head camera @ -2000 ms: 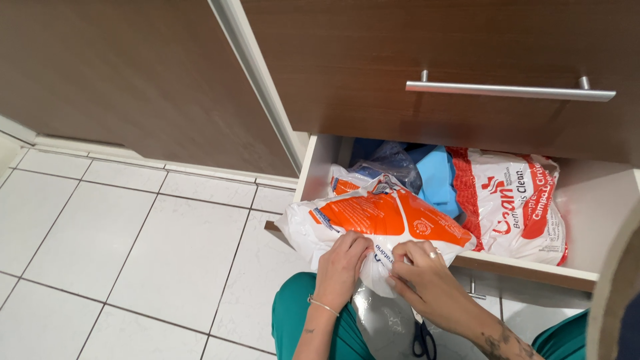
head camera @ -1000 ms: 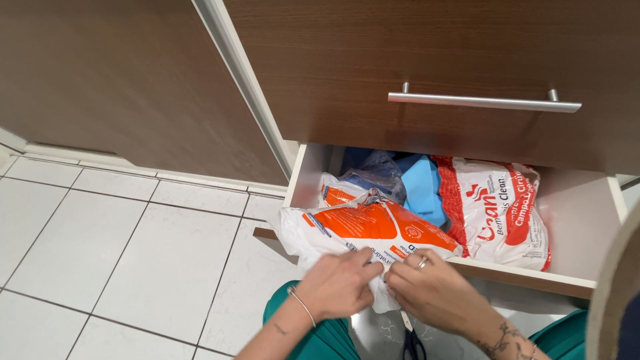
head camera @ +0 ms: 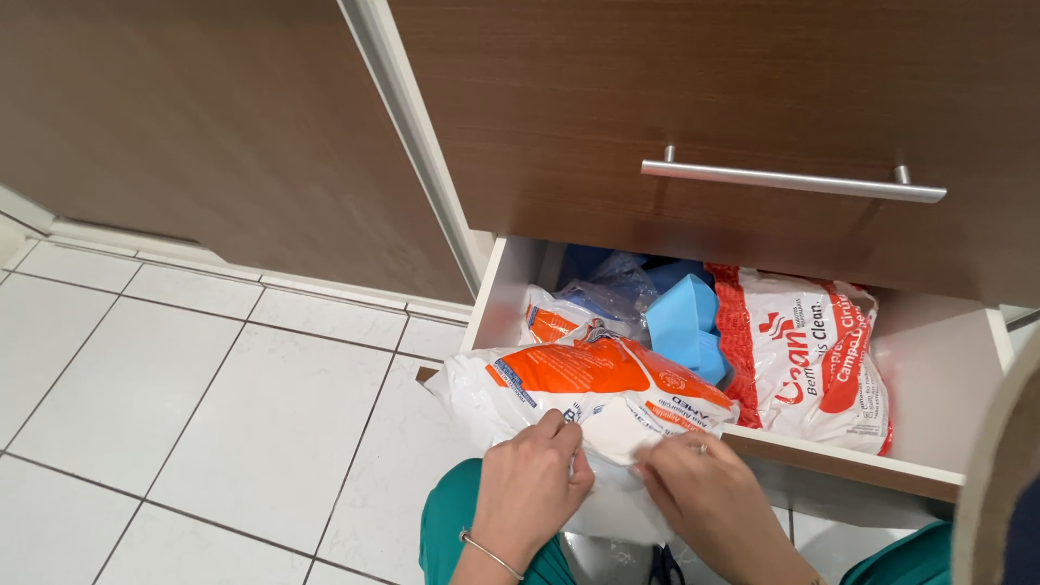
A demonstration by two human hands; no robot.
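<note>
A white and orange plastic package (head camera: 585, 366) lies over the front left edge of the pulled-out drawer. My left hand (head camera: 536, 479) is closed on the near edge of its wrapper, and my right hand (head camera: 707, 496) pinches the same edge a little to the right. Between them the plastic parts, and white material (head camera: 617, 429) shows in the gap. Behind the package, inside the drawer, are a light blue folded item (head camera: 686, 325), clear plastic wrap (head camera: 617, 284) and a second orange and white package (head camera: 552, 321). A red and white bag (head camera: 812, 357) stands at the right.
Above the drawer (head camera: 845, 459) is a closed brown drawer front with a metal bar handle (head camera: 792, 180). Dark scissor handles (head camera: 666, 565) show below my hands, near the white tiled floor (head camera: 268, 406). A beige rounded edge (head camera: 987, 455) stands at the far right.
My hands have moved apart along the package's near edge, and the wrapper now gapes between them. White material shows there, which the earlier frames do not show.
</note>
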